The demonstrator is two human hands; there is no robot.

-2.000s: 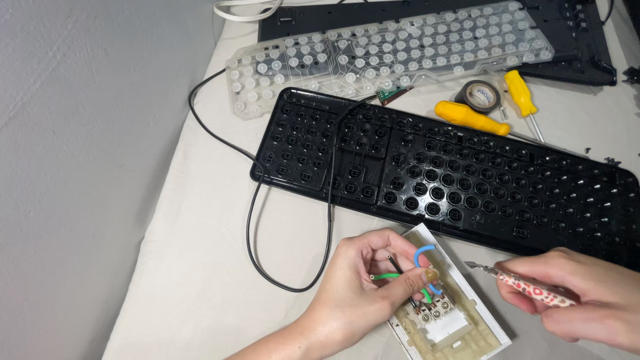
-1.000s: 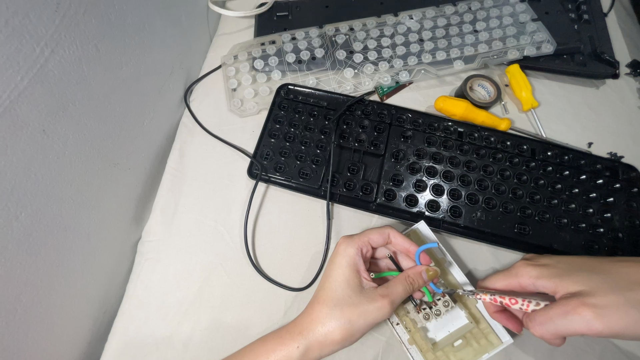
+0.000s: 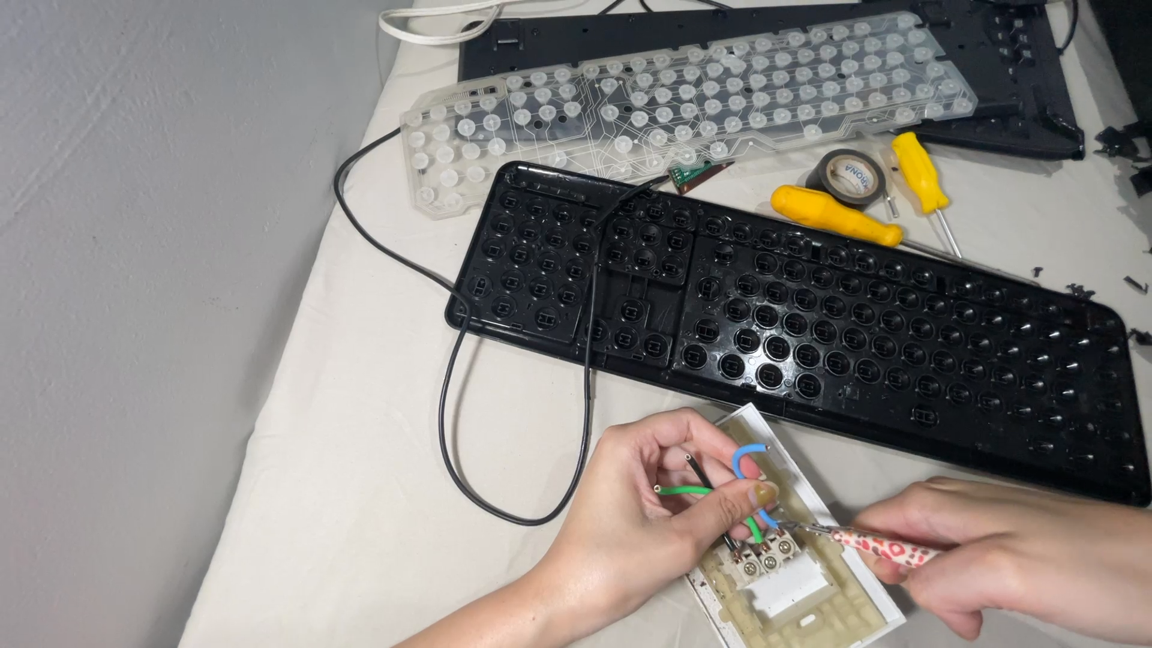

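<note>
My left hand (image 3: pixel 666 504) pinches the blue wire (image 3: pixel 747 457) between thumb and fingers, above the back of a white plastic wall socket plate (image 3: pixel 864 594). A green wire (image 3: pixel 684 490) and a black wire (image 3: pixel 697 470) pass by the same fingers. All three run down to the screw terminals (image 3: pixel 768 562). My right hand (image 3: pixel 981 549) holds a slim metal-tipped tool with a patterned red and white handle (image 3: pixel 882 546); its exact kind is unclear. The tool's tip touches or nearly touches the blue wire's lower end at the terminals.
Behind the hands lies a black keyboard shell (image 3: pixel 666 297) with a looped black cable (image 3: pixel 443 423). Farther back are a clear keyboard membrane (image 3: pixel 684 99), a dark keyboard base (image 3: pixel 1035 108), black tape (image 3: pixel 846 178), yellow-handled screwdrivers (image 3: pixel 832 214) and a small green circuit board (image 3: pixel 691 175). A grey wall (image 3: pixel 162 270) stands left.
Two seconds ago my right hand held the tool right of the plate, away from the wires. It has moved left, bringing the tip to the blue wire's base. The left hand has kept its pinch.
</note>
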